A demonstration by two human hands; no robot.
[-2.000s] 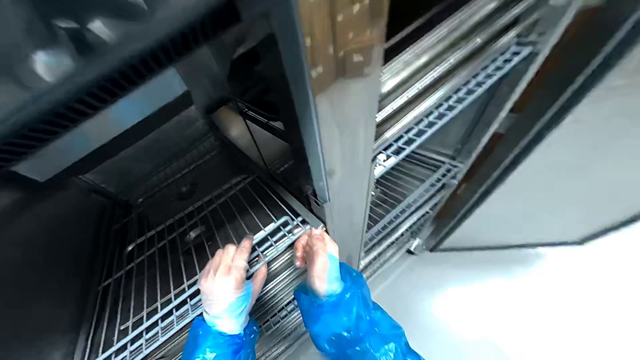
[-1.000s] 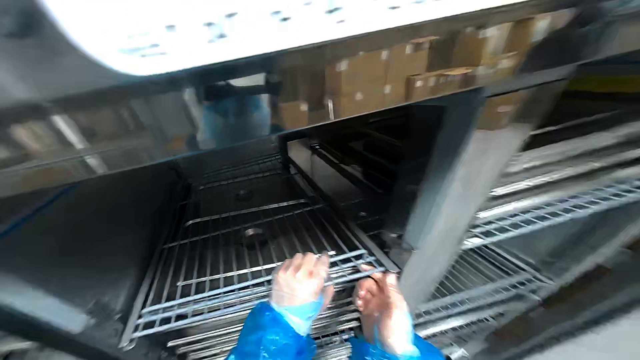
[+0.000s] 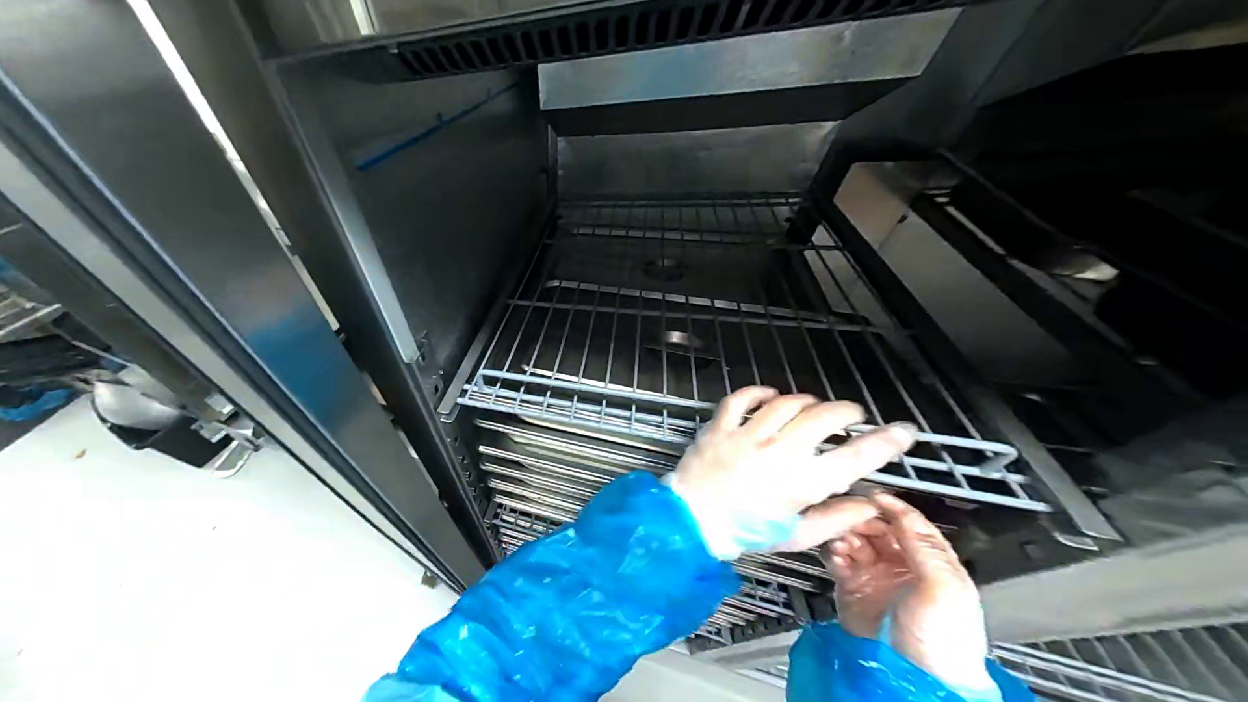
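Observation:
A wire shelf (image 3: pixel 624 317) spans the inside of a metal cabinet, its raised front rim towards me. My left hand (image 3: pixel 780 463), in a clear glove and blue plastic sleeve, lies over the right half of that rim with its fingers on or just above the wires; whether it grips them is not clear. Just below and right of it is my right hand (image 3: pixel 907 575), fingers curled under the rim near the left thumb. What the right fingers touch is hidden.
Stacked metal trays or racks (image 3: pixel 556 463) fill the space below the shelf. An open metal door (image 3: pixel 244 292) stands at the left. A side rail (image 3: pixel 1053 478) runs along the right, beside a dark compartment. Pale floor (image 3: pixel 146 556) shows at lower left.
The view has swung to the left and closer to the shelf. My left hand now reaches across the rim above my right hand, where the two were side by side a second ago.

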